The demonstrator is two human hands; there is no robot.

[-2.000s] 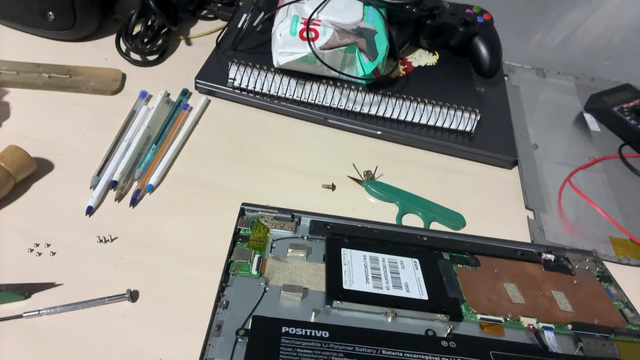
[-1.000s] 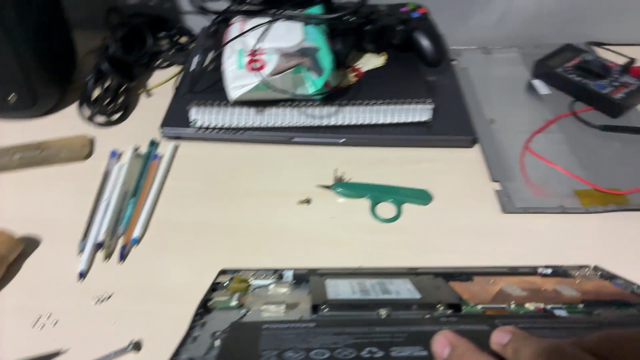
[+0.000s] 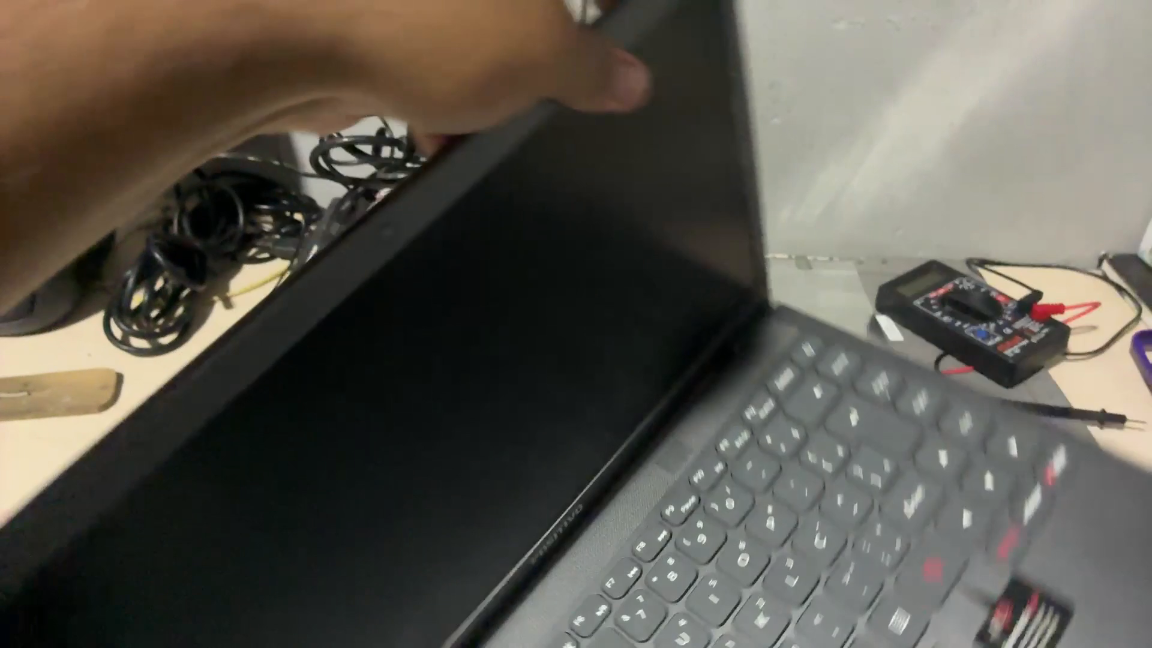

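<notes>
A dark laptop stands unfolded at a slant, its black screen [image 3: 405, 378] facing me and its grey keyboard [image 3: 783, 513] at the lower right. From the upper left reaches my left hand [image 3: 504, 63], holding the top edge of the laptop lid with the thumb on the front and the other fingers mostly hidden behind it. A black sticker [image 3: 1024, 614] with writing lies on the palm rest. My right hand is out of view.
A black multimeter [image 3: 972, 319] with a red lead and a black probe [image 3: 1071, 412] lies right of the laptop. Coiled black cables [image 3: 189, 243] and a flat wooden piece [image 3: 58, 393] are at the left. A grey wall [image 3: 936, 126] rises behind.
The laptop lay with its internal parts exposed; now its screen and keyboard show and the lid is raised. My left hand has come to the lid's edge. The view has turned and shifted.
</notes>
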